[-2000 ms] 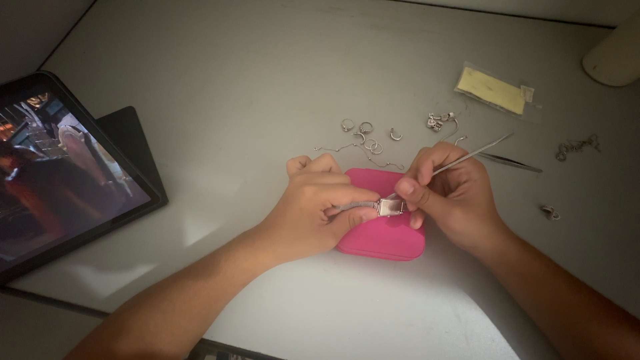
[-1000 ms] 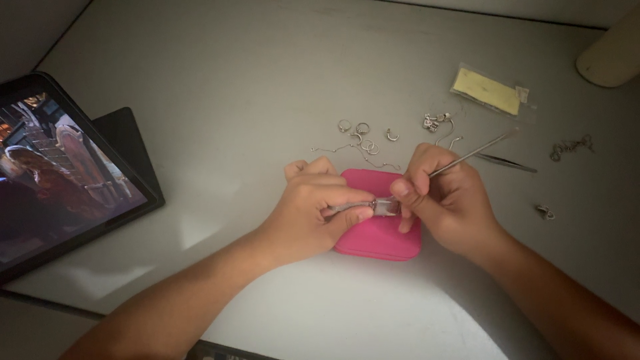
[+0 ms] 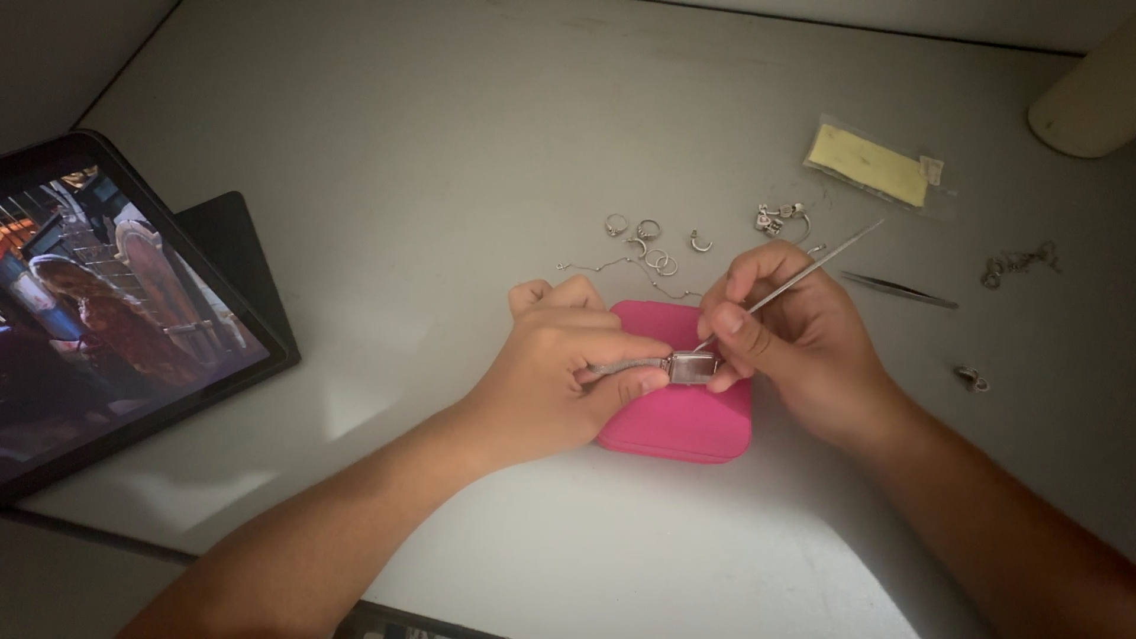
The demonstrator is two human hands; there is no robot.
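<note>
My left hand [image 3: 568, 364] pinches a small silver wristwatch [image 3: 693, 367] by its band beside the rectangular case. The watch is above a pink zippered case [image 3: 679, 417] on the grey table. Between thumb and fingers, my right hand [image 3: 781, 337] holds a thin metal pick [image 3: 812, 266] like a pen, slanting up to the right. Its lower tip is at the upper edge of the watch case. Some right fingertips are behind the right end of the watch, where contact is hard to tell.
Silver rings [image 3: 648, 230], a thin chain [image 3: 603, 265] and a charm bracelet [image 3: 770, 218] lie beyond the pink case. Tweezers [image 3: 899, 289], another chain [image 3: 1021, 263], a small silver piece [image 3: 972, 379] and a bagged yellow cloth [image 3: 870, 165] are to the right. A tablet [image 3: 280, 355] stands left; a beige cylinder [image 3: 1087, 98] stands back right.
The lower tip of the pick now shows at the watch case's upper edge, where my right fingers covered it a second ago. My left hand keeps its hold on the watch.
</note>
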